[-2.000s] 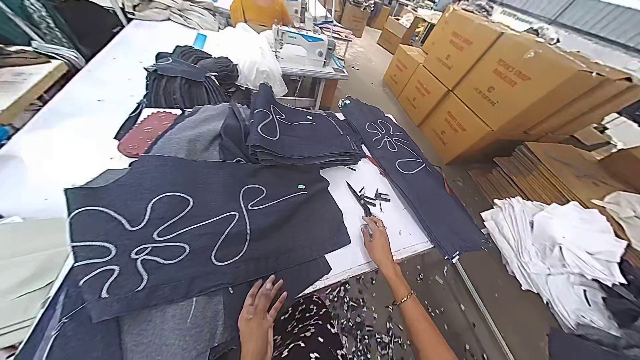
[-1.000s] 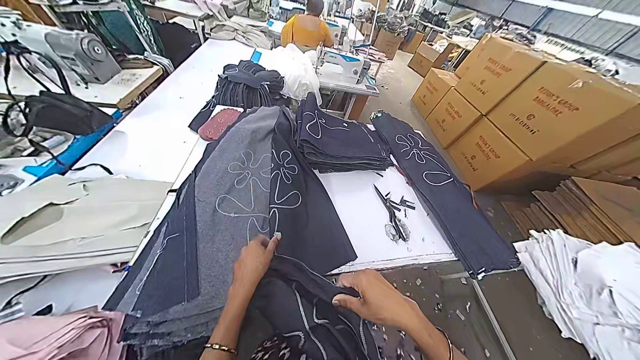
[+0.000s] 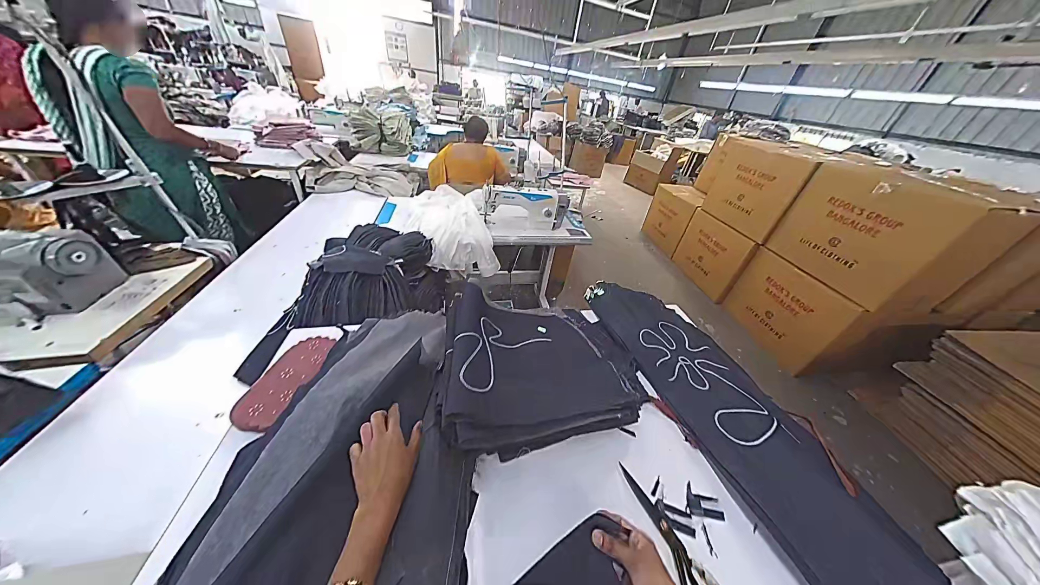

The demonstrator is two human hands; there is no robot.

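Note:
My left hand lies with spread fingers on dark denim panels, whose greyer underside partly shows. Near the bottom edge, my right hand grips the corner of a dark denim piece between thumb and fingers. Just right of that hand are fabric scissors, their blades pointing up and left, beside dark fabric scraps. A folded denim stack with pale cord stitching sits ahead of my hands. Long denim panels with a flower-shaped line lie to the right.
The white table bears a maroon patterned piece and a dark garment bundle. Beyond stands a sewing machine. Cardboard boxes and flat cardboard are at right. One person sits ahead; another stands left.
The cord-stitched panel spread before me two seconds ago no longer lies there. My left hand has moved onto the denim at left; my right holds a dark piece's corner. The view has tilted up.

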